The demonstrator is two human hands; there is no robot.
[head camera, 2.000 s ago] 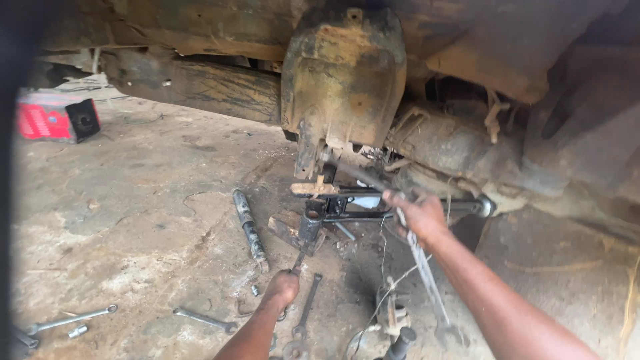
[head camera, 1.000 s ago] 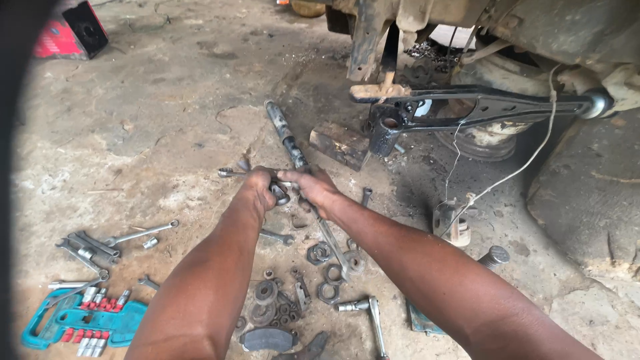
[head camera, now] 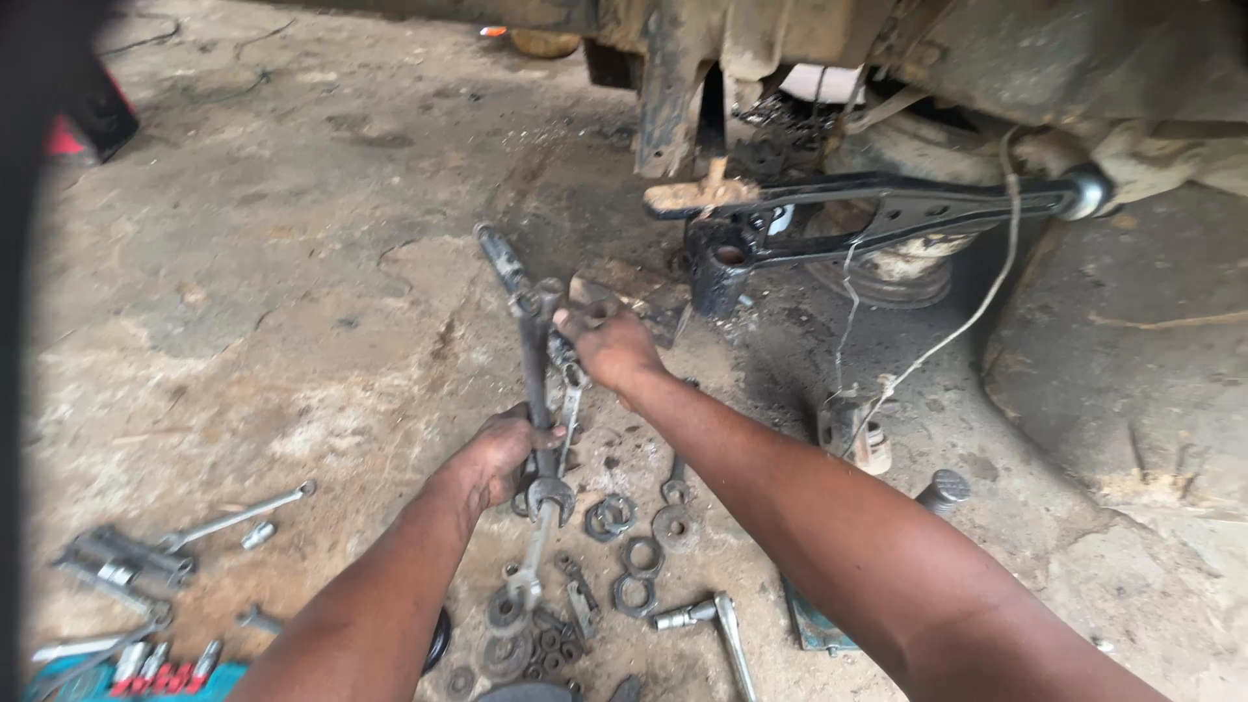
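Note:
In the head view my left hand (head camera: pixel 502 453) is closed around several spanners, among them a large dark combination wrench (head camera: pixel 538 380) and a slimmer bright ring spanner (head camera: pixel 571 405). My right hand (head camera: pixel 614 341) is just above and to the right, near the upper ends of these tools; its fingertips are partly hidden, so whether it holds anything is unclear. Behind the hands a metal tube-like tool (head camera: pixel 502 258) lies on the ground. To the right, a black control arm (head camera: pixel 897 210) hangs under the vehicle, with a dirty T-shaped piece (head camera: pixel 702 195) on its near end.
Large nuts (head camera: pixel 636 593), washers (head camera: pixel 507 648) and a ratchet (head camera: pixel 733 639) lie below my hands. Loose sockets and wrenches (head camera: pixel 234 517) are at left, above a teal socket case (head camera: pixel 224 678). A wire (head camera: pixel 960 327) hangs at right beside a tyre (head camera: pixel 1121 390). A vehicle underside crosses the top.
My hands, apart under the vehicle two seconds ago, came together over the ground tools. Now my right hand is farther forward than my left, which has the spanners. The view has swung down and right.

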